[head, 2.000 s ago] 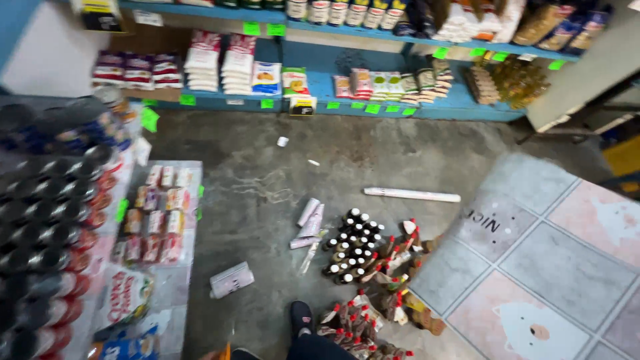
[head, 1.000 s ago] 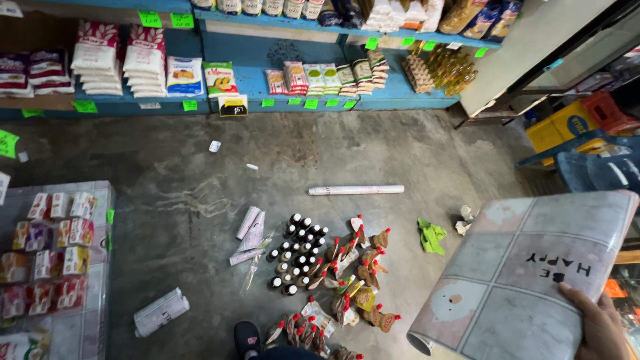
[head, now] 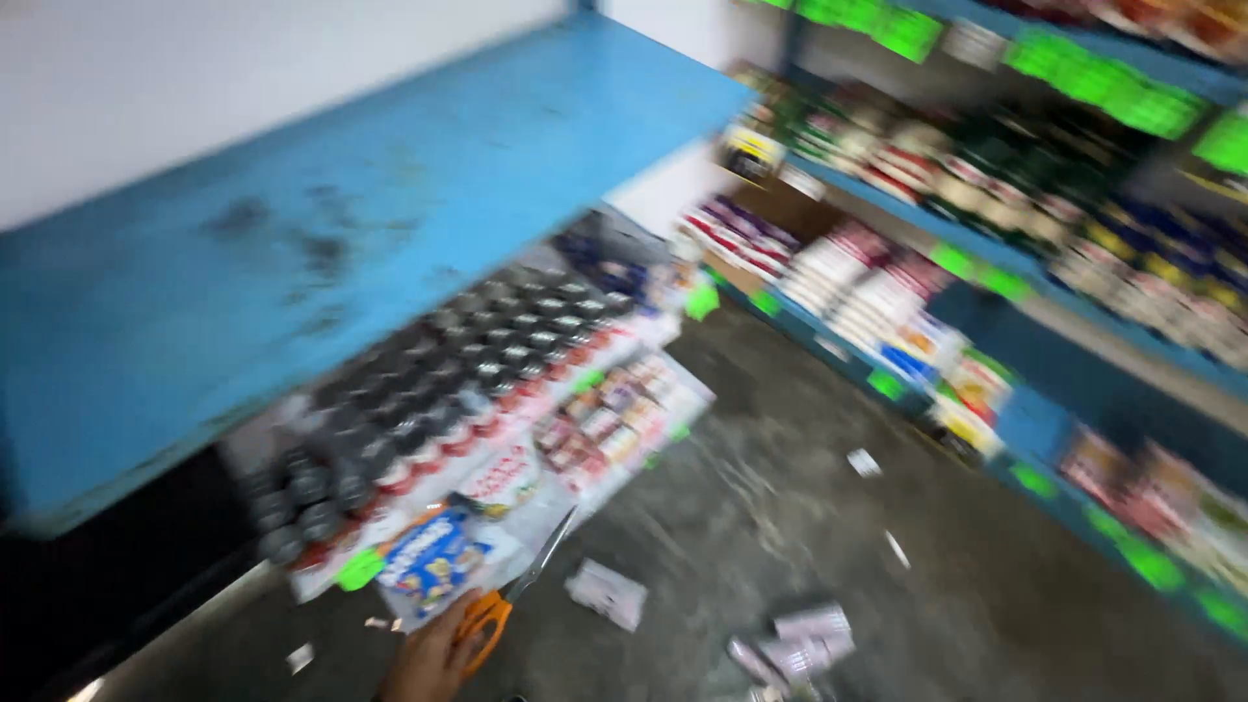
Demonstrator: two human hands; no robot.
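Observation:
My left hand [head: 439, 648] is at the lower middle of the head view, gripping the orange handles of a pair of scissors [head: 497, 614]. The blades point up and right, over the edge of a low shelf with a blue snack packet [head: 434, 561] and small packs [head: 609, 419]. Above it runs a blue wooden shelf [head: 322, 253] with dark stains. My right hand is out of the frame, and so is the patterned sheet roll seen earlier. The view is blurred.
Dark-topped cans [head: 468, 341] fill the low shelf under the blue one. Plastic rolls [head: 799, 648] and another roll [head: 606, 593] lie on the grey floor [head: 760, 517] with scraps. Blue shelves with bagged goods [head: 858, 278] and green tags stand at the right.
The view has swung far to the left. The left hand with the scissors has come into view, while the right hand and the patterned roll have left it.

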